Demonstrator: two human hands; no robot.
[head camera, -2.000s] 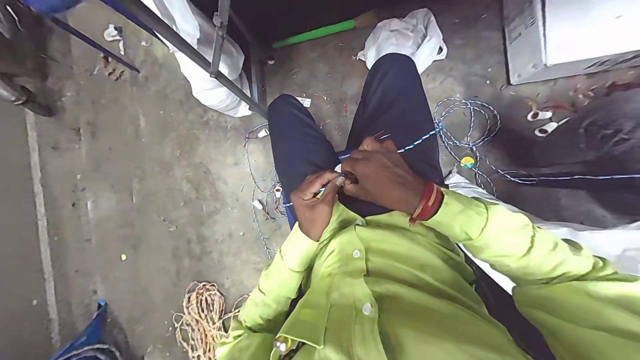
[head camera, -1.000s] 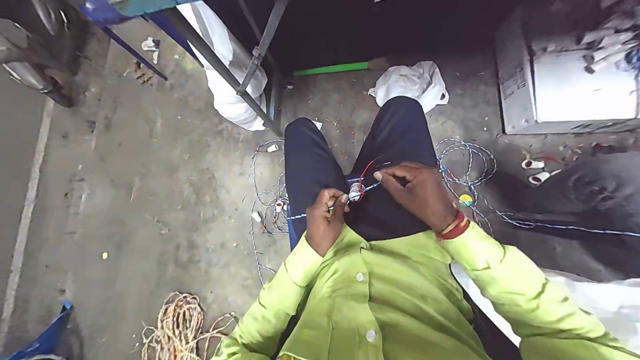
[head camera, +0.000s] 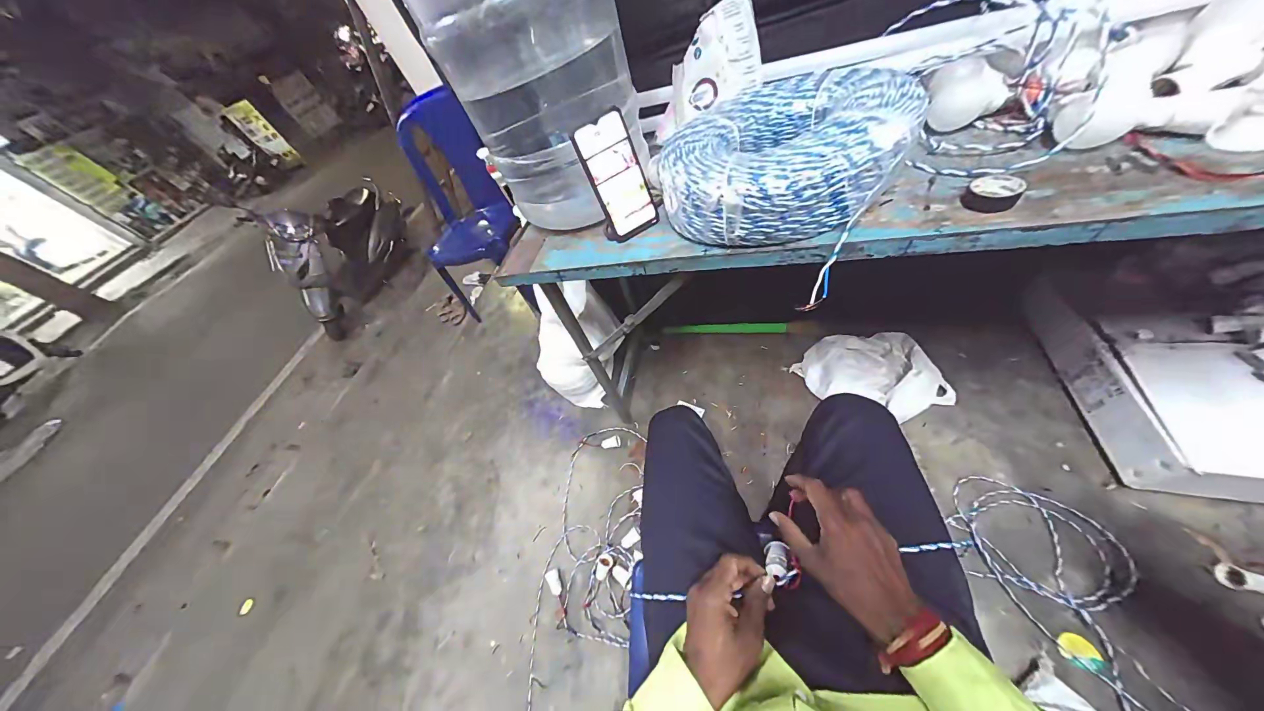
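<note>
Between my knees a white bulb holder (head camera: 777, 560) is joined to blue-and-white twisted wire (head camera: 933, 546), which crosses my lap. My left hand (head camera: 729, 617) pinches the wire at the holder's lower end. My right hand (head camera: 851, 553) is raised just right of the holder, its thumb and fingers around a thin red wire (head camera: 793, 509); whether they grip it is hard to tell. More twisted wire with white holders (head camera: 604, 566) lies on the floor to the left, and loose loops of wire (head camera: 1047, 553) lie to the right.
A worn blue table (head camera: 592, 259) ahead holds a large coil of twisted wire (head camera: 780, 163), a water bottle (head camera: 538, 109), a phone (head camera: 614, 176), white bulbs (head camera: 968, 94) and black tape (head camera: 993, 192). White bags (head camera: 874, 370) and a large box (head camera: 1175, 395) are on the floor.
The view has tilted up to show the table. My right hand, close to my left two seconds ago, is now apart from it with its fingers spread more.
</note>
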